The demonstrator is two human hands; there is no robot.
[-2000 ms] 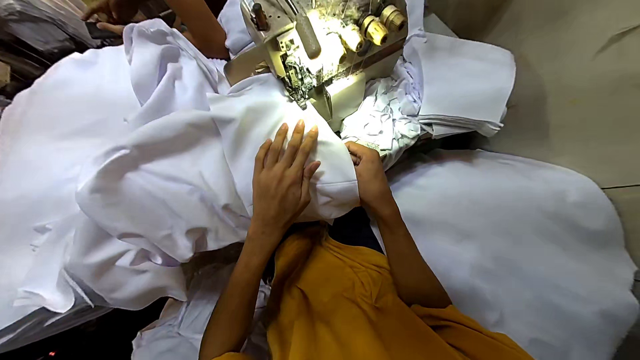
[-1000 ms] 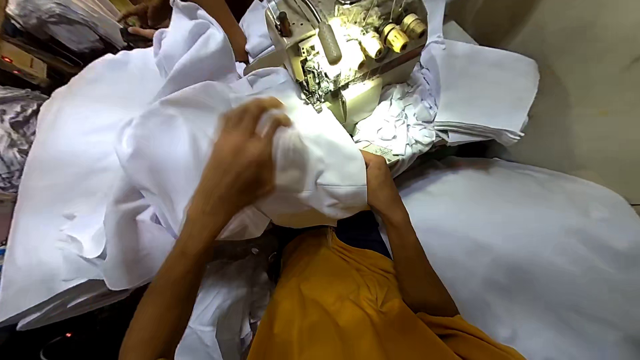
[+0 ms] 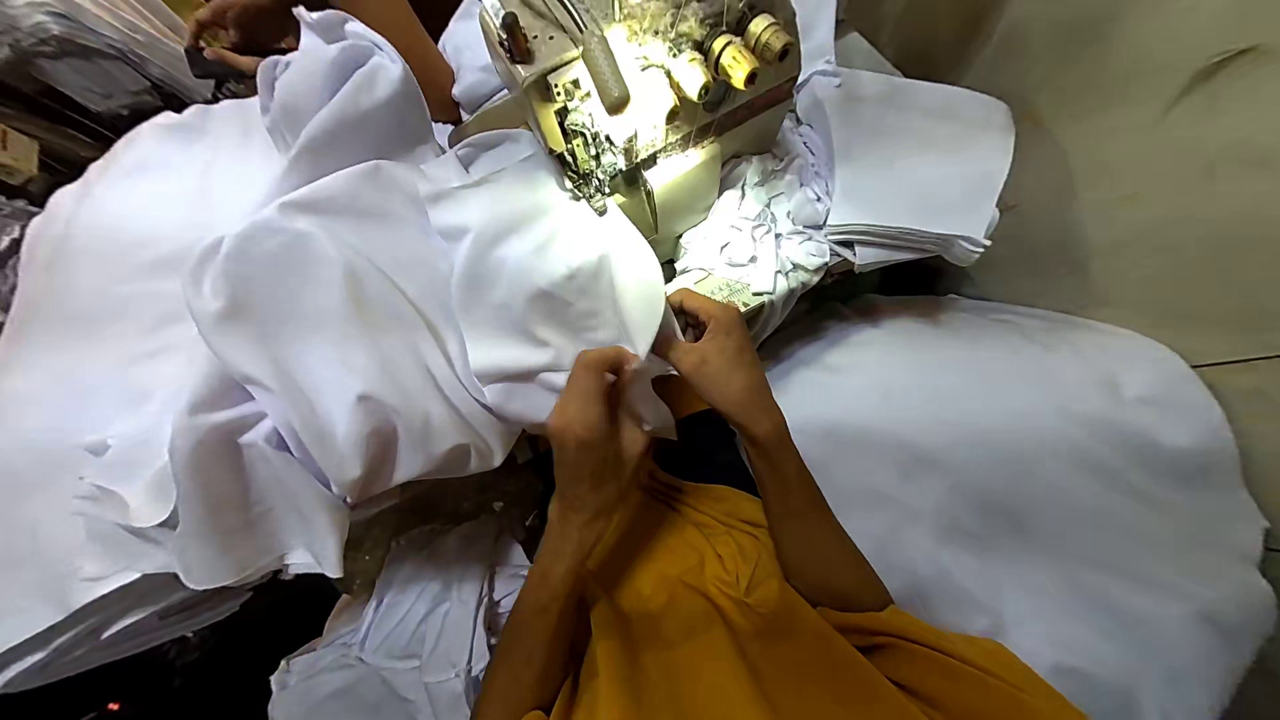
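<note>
My left hand [image 3: 597, 425] pinches the near edge of a piece of white fabric [image 3: 540, 270], its fingers curled over the cloth. Just right of it, my right hand [image 3: 712, 355] grips the fabric's right edge between thumb and fingers. The cloth lies bunched to the left and reaches up to the presser foot [image 3: 597, 200] of a lit overlock sewing machine [image 3: 670, 80], where the needle area is partly lost in glare. Whether the foot holds the cloth cannot be told.
White cut panels [image 3: 915, 160] are stacked right of the machine beside crumpled white scraps [image 3: 755, 225]. A large white fabric pile [image 3: 1020, 500] lies at right, more white cloth [image 3: 100, 300] at left. Another person's hand [image 3: 245, 30] shows at top left.
My left hand, flat on the cloth two seconds ago and then blurred further left, is now at the cloth's near edge beside my right hand. That edge is now gathered between both hands.
</note>
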